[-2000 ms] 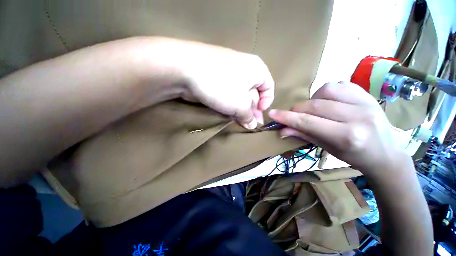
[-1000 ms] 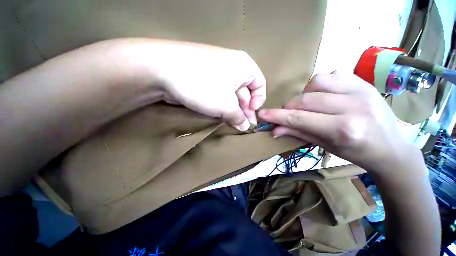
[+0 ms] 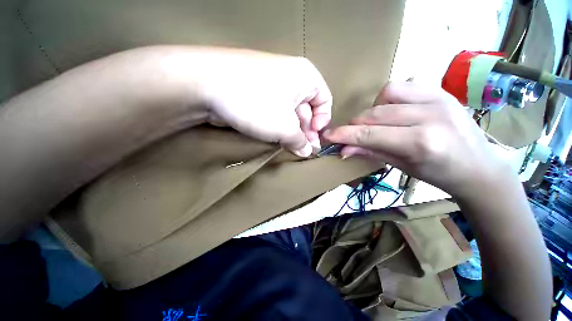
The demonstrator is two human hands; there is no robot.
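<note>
The tan-brown bag body (image 3: 188,200) lies over the white table's edge and my lap, with a raised fold running to the centre. My left hand (image 3: 270,106) reaches across from the left and pinches the fold between thumb and fingers. My right hand (image 3: 414,135) comes from the right and holds small pointed metal blades, apparently thread snips (image 3: 328,150), against the seam beside my left fingertips. Their handles are hidden in the hand. Any thread end is too small to tell.
A red and pale-green wrapped bottle (image 3: 470,78) with a stick across it is at upper right. Black cord (image 3: 370,193) lies tangled on the white table (image 3: 433,193) below my right hand. Folded brown bags (image 3: 414,251) are at lower right. Another brown piece (image 3: 520,113) is at far right.
Both hands and the bag have shifted left in the picture over the two seconds, then slightly upward. The pinch and the blades at the seam stay together.
</note>
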